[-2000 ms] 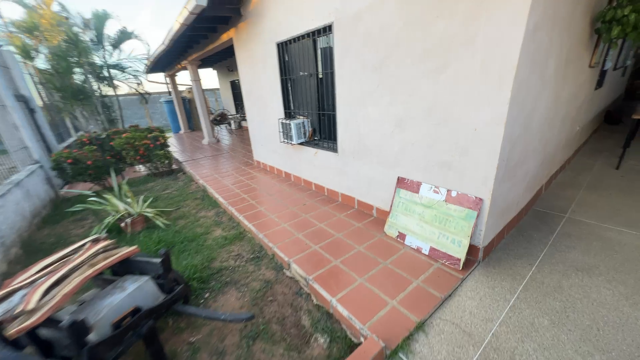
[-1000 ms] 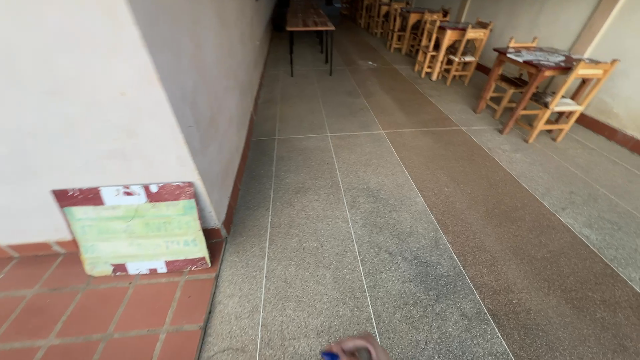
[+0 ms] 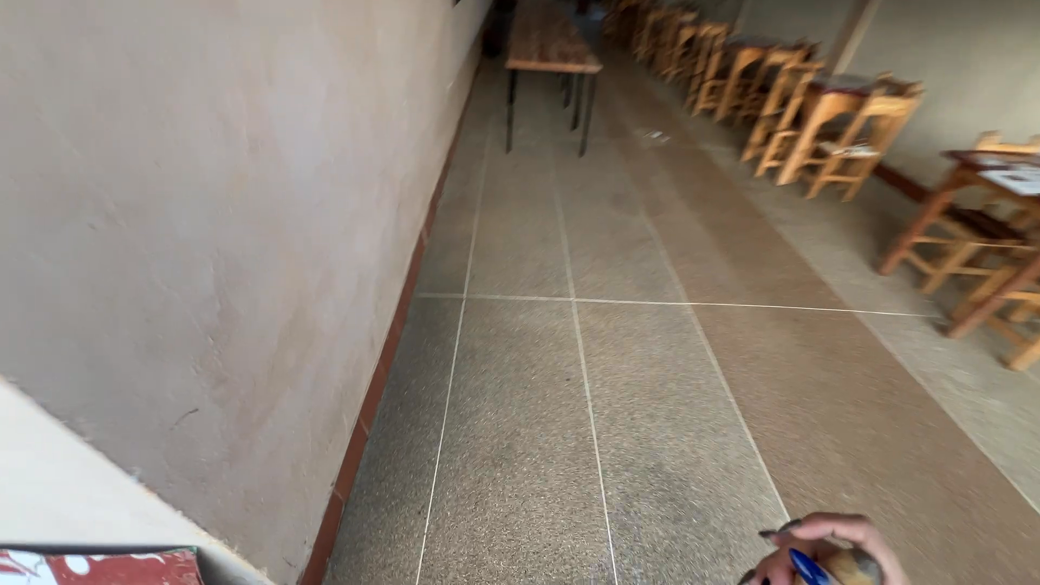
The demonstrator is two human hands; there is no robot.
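Observation:
At the bottom edge, right of centre, my right hand (image 3: pixel 845 536) curls its fingers around a small tan object (image 3: pixel 849 565) whose kind I cannot tell. A blue pointed thing (image 3: pixel 806 566) shows between the fingers; whether it is a painted nail or part of something held is unclear. Dark nails show on other fingers. The frame's edge cuts off the rest of the hand. My left hand is out of view. Beneath the hand lies the speckled floor (image 3: pixel 528 422) with pale joint lines.
A plastered wall (image 3: pixel 227 203) with red-brown skirting runs along the left. A long wooden table (image 3: pixel 552 49) on dark legs stands against it. Wooden chairs (image 3: pixel 869 138) and tables (image 3: pixel 934 203) line the right side. A red-and-white board (image 3: pixel 106 566) is at bottom left.
The view has swung from the garden and tiled edge to the passage and moved forward along it. My right hand has come into view at the bottom.

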